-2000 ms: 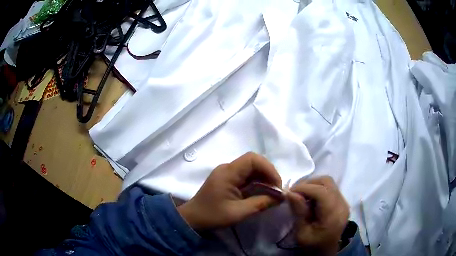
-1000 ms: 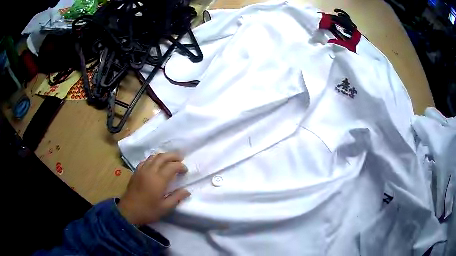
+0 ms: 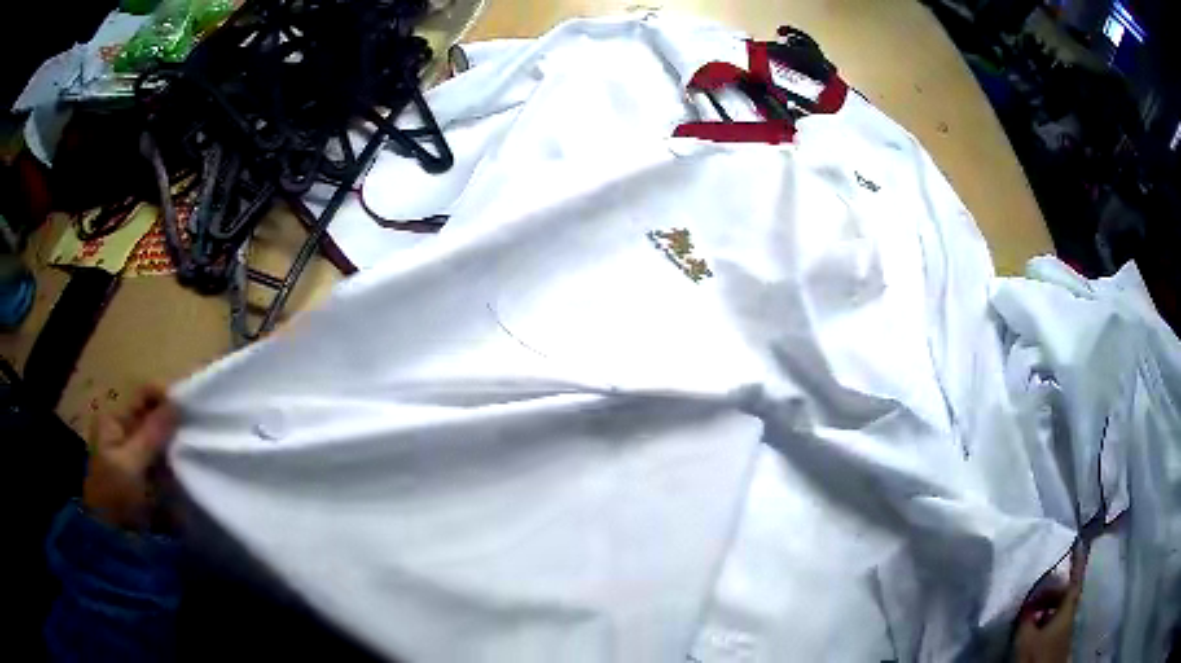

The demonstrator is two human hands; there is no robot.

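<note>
A white uniform jacket (image 3: 518, 479) with a dark red collar (image 3: 736, 131) and gold-brown chest embroidery (image 3: 681, 254) is spread across the table. My left hand (image 3: 130, 447), at the left and slightly blurred, grips the jacket's edge and pulls it taut. A white button (image 3: 269, 425) shows near that hand. My right hand (image 3: 1052, 609) is at the lower right, partly cut off and partly covered by white cloth; its fingers are at the cloth, but its grip is unclear. No thread snips are visible.
Black hangers (image 3: 279, 143) lie tangled at the upper left, beside a green plastic bag (image 3: 168, 33). More white jackets (image 3: 1101, 376) are heaped at the right. A black hanger (image 3: 806, 55) sits in another red collar. The wooden table (image 3: 958, 123) curves behind.
My left hand has moved left and taken hold of the jacket's edge, spreading the front panel. My right hand has come into view at the lower right. The collar and gold-brown embroidery now show.
</note>
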